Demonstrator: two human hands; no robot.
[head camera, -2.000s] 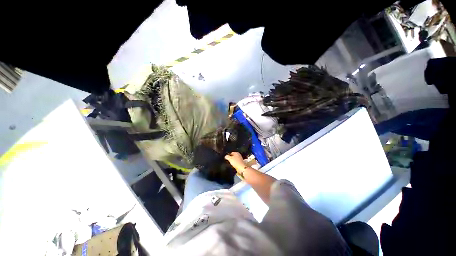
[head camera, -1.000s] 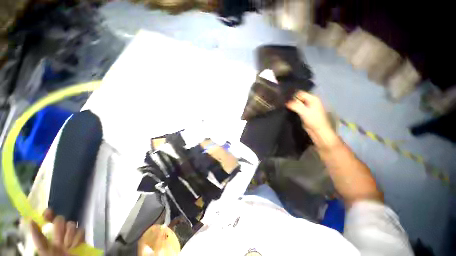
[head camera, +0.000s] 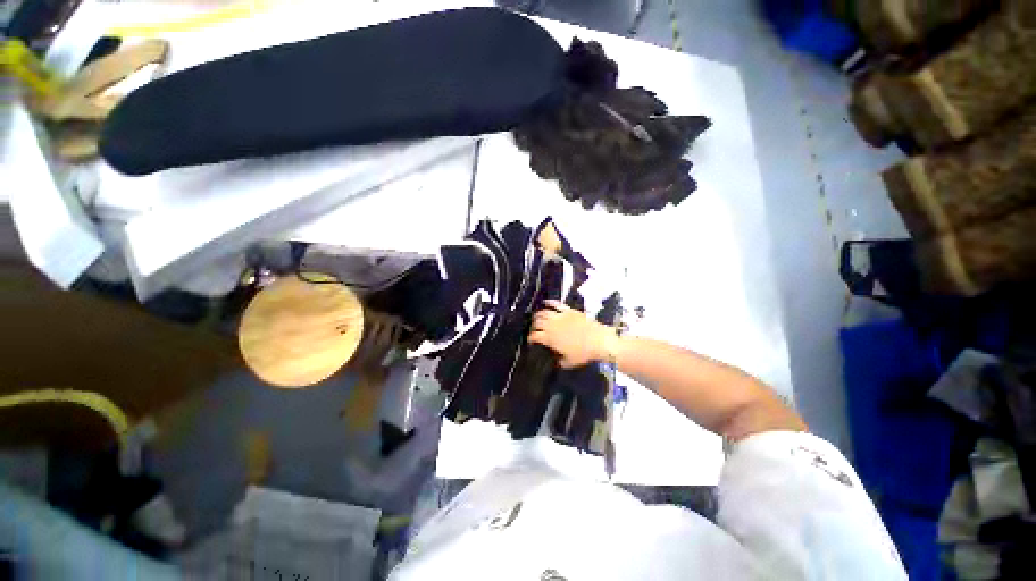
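Observation:
Black trim pieces with white edges (head camera: 489, 306) lie heaped and fanned on the near part of the white table (head camera: 704, 261). My right hand (head camera: 568, 335) reaches in from the right and rests on their right part with bent fingers; whether it grips a piece cannot be told. A small tan card (head camera: 550, 241) shows among the strips. A dark plaid garment bundle (head camera: 625, 142) lies ruffled on the table farther back, touching the sleeve board's rounded end. My left hand is not in view.
The long black sleeve board (head camera: 341, 85) spans the back left. A round wooden stool (head camera: 301, 329) stands left of the trim pieces. A yellow band (head camera: 74, 400) curves at the far left. Blue material (head camera: 892, 397) and brown stacked bundles (head camera: 977, 170) are on the right.
The view has turned. My right hand has left the dark fabric it was at and is now on the trim pieces. My left hand, earlier on the yellow band, has gone out of view.

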